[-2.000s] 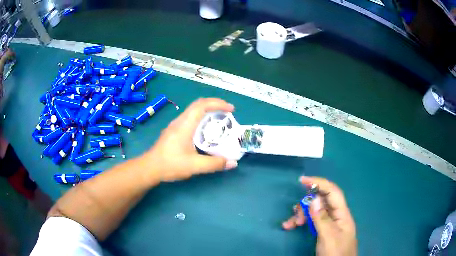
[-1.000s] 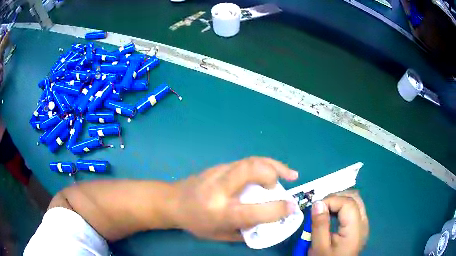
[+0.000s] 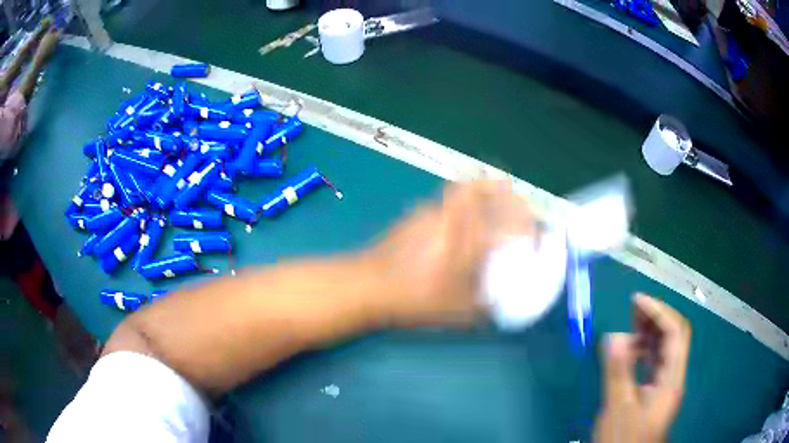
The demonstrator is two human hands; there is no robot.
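Observation:
My left hand (image 3: 454, 251) holds a white unit body (image 3: 523, 279), both blurred by motion, above the bench near the metal edge strip. Its pale flat handle (image 3: 603, 216) sticks out to the upper right. A blue battery (image 3: 580, 303) hangs below the joint of cup and handle, also blurred. The board and the plug cannot be made out. My right hand (image 3: 644, 372) is apart from the unit, to its lower right, with thumb and fingers spread and nothing visible between them.
A heap of blue batteries (image 3: 182, 173) lies on the green bench at the left. A worn whitish edge strip (image 3: 407, 154) borders the dark green belt, which carries white units (image 3: 342, 36). A clear scrap (image 3: 330, 390) lies on the bench. Another person's arm (image 3: 30, 73) shows at the far left.
My left hand has lifted the unit up and to the right, toward the strip. My right hand has let go of the battery, which now hangs from the unit. The belt units have shifted left.

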